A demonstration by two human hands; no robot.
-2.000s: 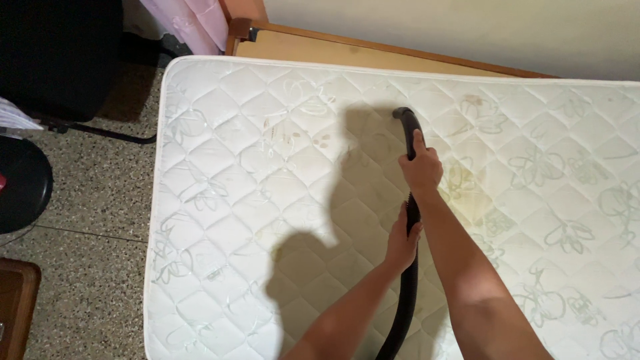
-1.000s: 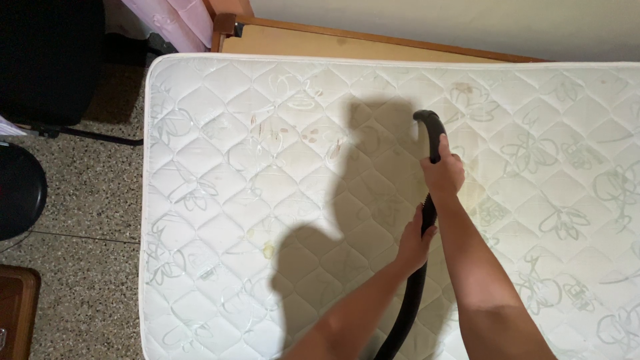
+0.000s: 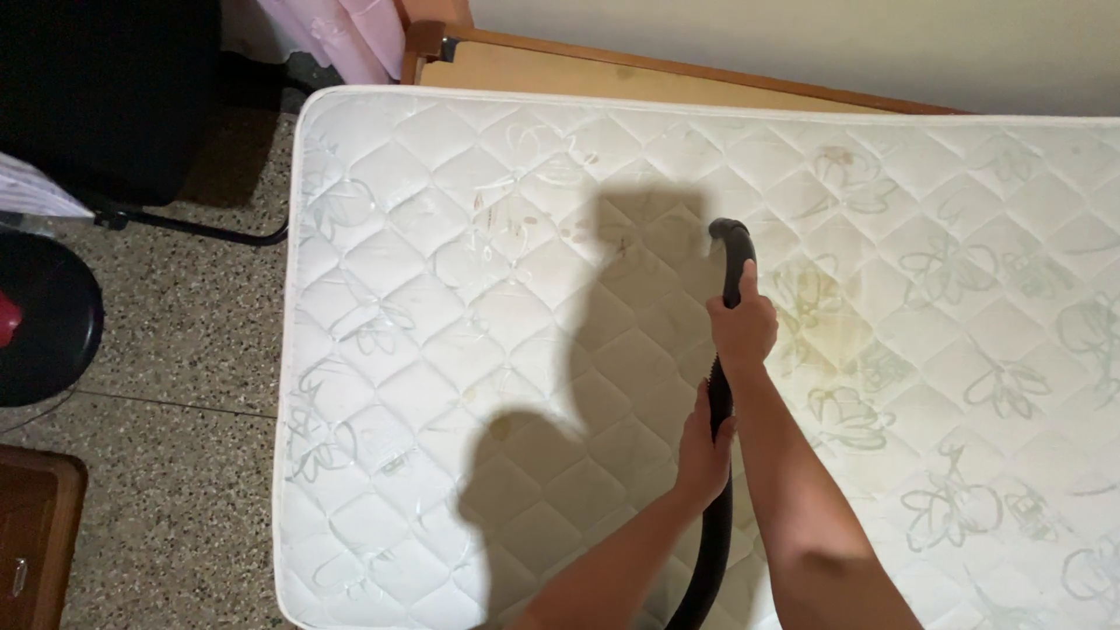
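A black vacuum cleaner hose (image 3: 716, 525) with a curved end runs up from the bottom edge over a white quilted mattress (image 3: 411, 350). My right hand (image 3: 744, 328) grips it just below the curved end, index finger laid along the tube. Lower down, my left hand (image 3: 705, 451) is closed around the ribbed part of the hose. The tip of the curved end (image 3: 726, 227) is at the mattress surface; whether it touches cannot be told. Yellowish stains (image 3: 831, 315) lie right of my right hand, and small brown spots (image 3: 516, 219) are to the left.
A wooden bed frame (image 3: 630, 70) shows behind the mattress, against the wall. At the left are a black chair (image 3: 105, 96), a round black object (image 3: 52, 324) and a brown wooden piece (image 3: 35, 534) on the speckled floor (image 3: 184, 341). Pink fabric (image 3: 350, 35) hangs at the top left.
Both hands stay on the hose. From two seconds ago to one second ago, they and the hose end moved slightly right over the mattress. The view has shifted slightly.
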